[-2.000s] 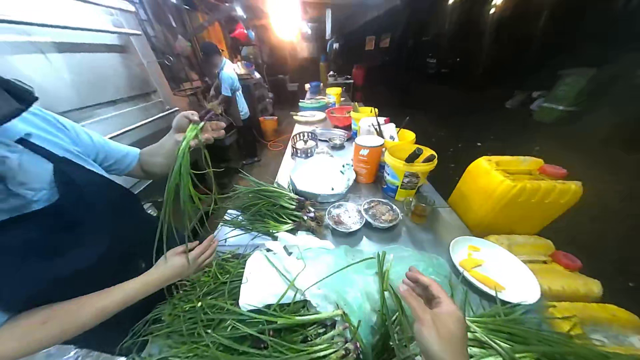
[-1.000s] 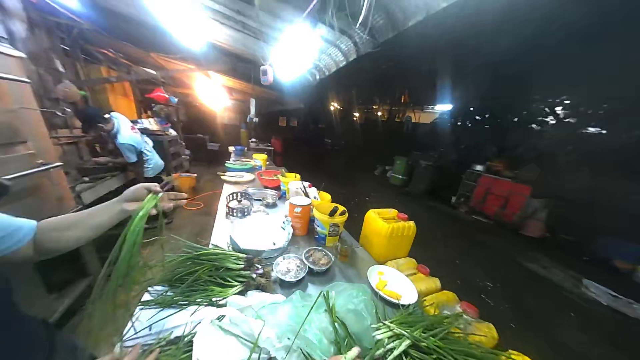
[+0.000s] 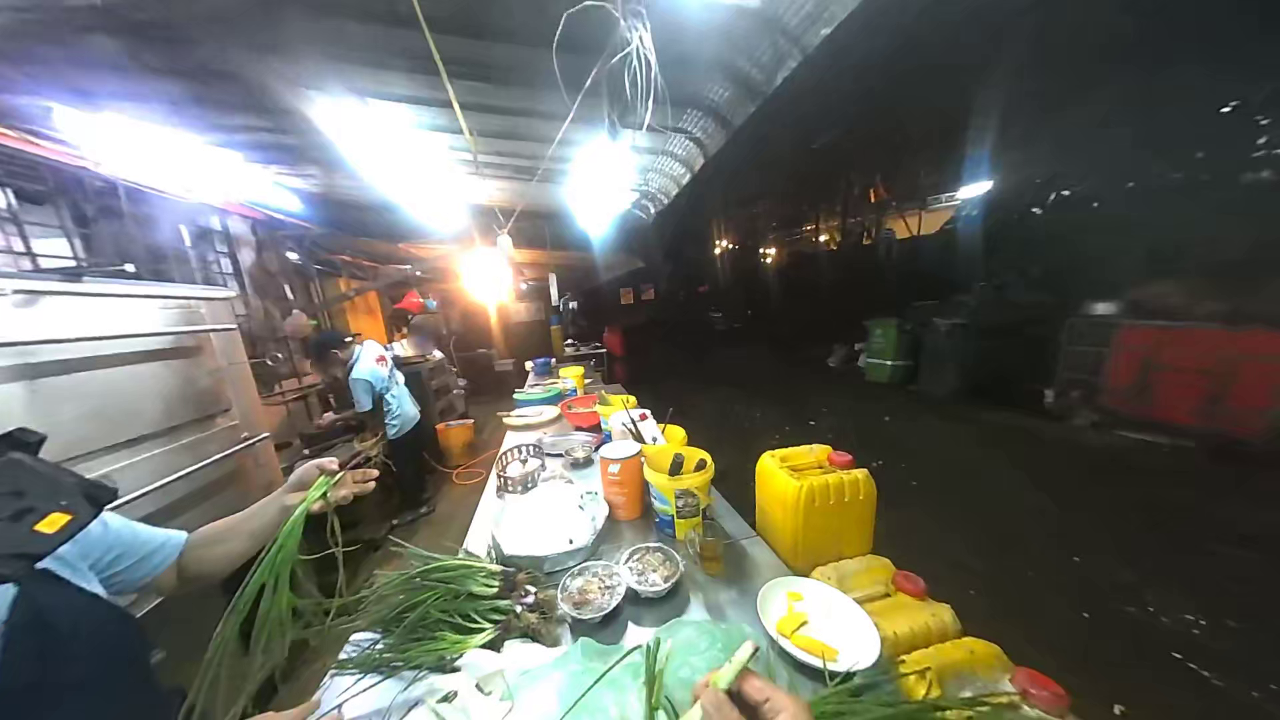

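Note:
At the bottom edge, my right hand (image 3: 755,698) grips a pale green stalk (image 3: 735,665), above a translucent green plastic bag (image 3: 600,675). Only some fingers of my left hand (image 3: 290,712) show at the bottom left; what they hold is hidden. Beside them, a person in a light blue shirt raises a bunch of spring onions (image 3: 275,580) by its root end. A larger pile of spring onions (image 3: 440,605) lies on the table, roots toward two foil bowls (image 3: 592,590) of chopped food. More long green leaves (image 3: 880,700) lie right of my right hand.
A white plate (image 3: 858,640) with yellow pieces sits at the table's right edge. A foil-covered tray (image 3: 548,535), an orange container (image 3: 622,480) and a yellow bucket (image 3: 680,500) stand farther back. Yellow jerrycans (image 3: 815,510) line the right side. Another person (image 3: 385,400) works beyond, at left.
The view has tilted up. My right hand, open with nothing in it two seconds ago, now holds a stalk. My left hand has mostly left the view.

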